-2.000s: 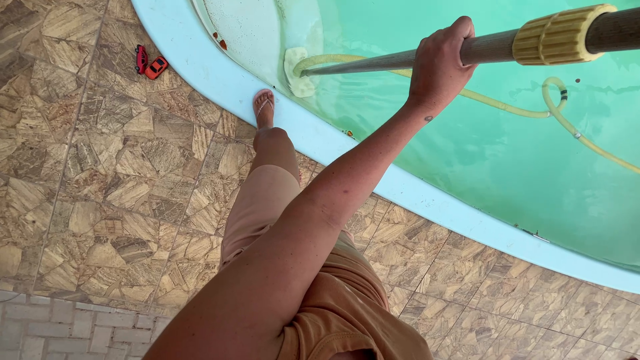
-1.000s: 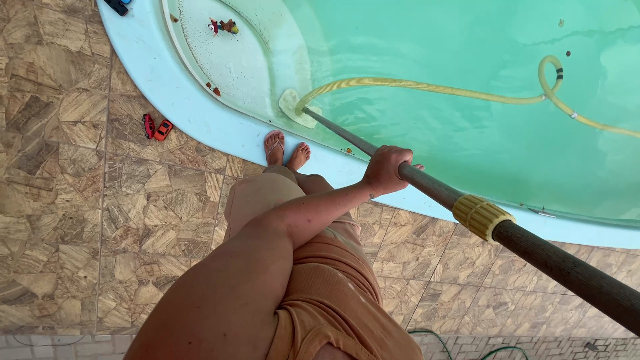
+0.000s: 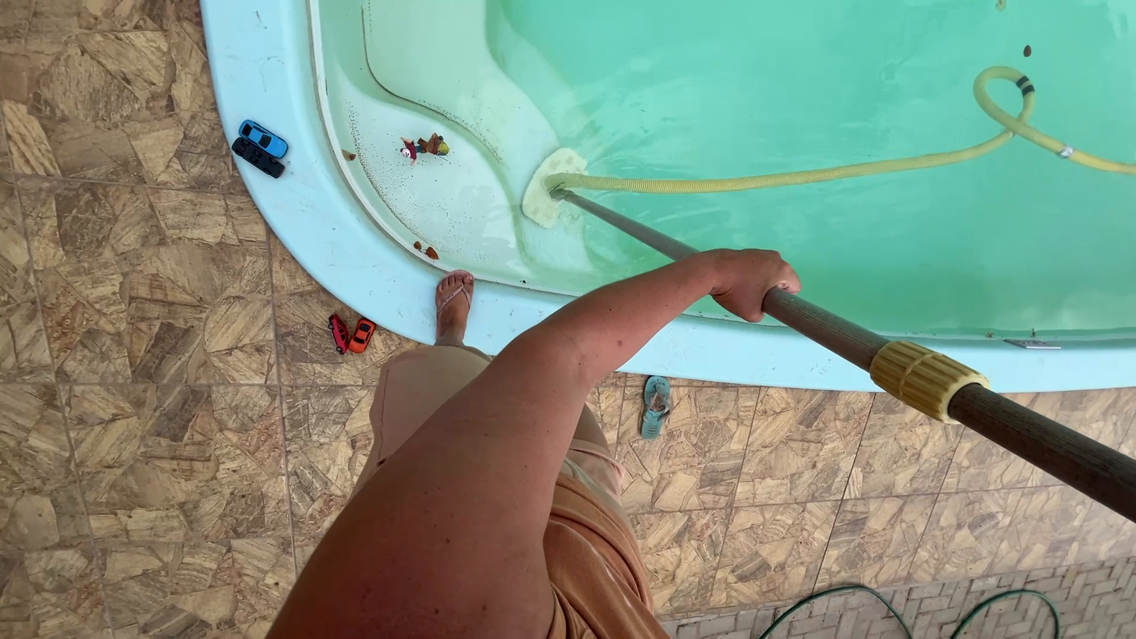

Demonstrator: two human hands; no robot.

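Observation:
My left hand (image 3: pixel 756 284) is closed around the grey upper section of a telescopic pole (image 3: pixel 825 328), with my arm reaching across to the right. A yellow ribbed locking collar (image 3: pixel 923 380) sits on the pole to the right of the hand, and a thicker dark section runs off the right edge. At the pole's far end a whitish pool vacuum head (image 3: pixel 552 188) rests in the water by the pool's molded step. A yellow corrugated hose (image 3: pixel 763 180) runs from it to the right and loops once. My right hand is out of view.
The light blue pool rim (image 3: pixel 364 253) curves past my foot (image 3: pixel 454 302). Blue and black toy cars (image 3: pixel 261 148) lie on it; red and orange ones (image 3: pixel 351 334) lie on stone tiles. A toy figure (image 3: pixel 424 147) is on the step. A teal flip-flop (image 3: pixel 656 408) and green hose (image 3: pixel 843 589) lie nearby.
The view has shifted, showing more of the step and the toy cars on the rim. My left hand keeps its grip on the pole, which now slopes down to the right instead of up.

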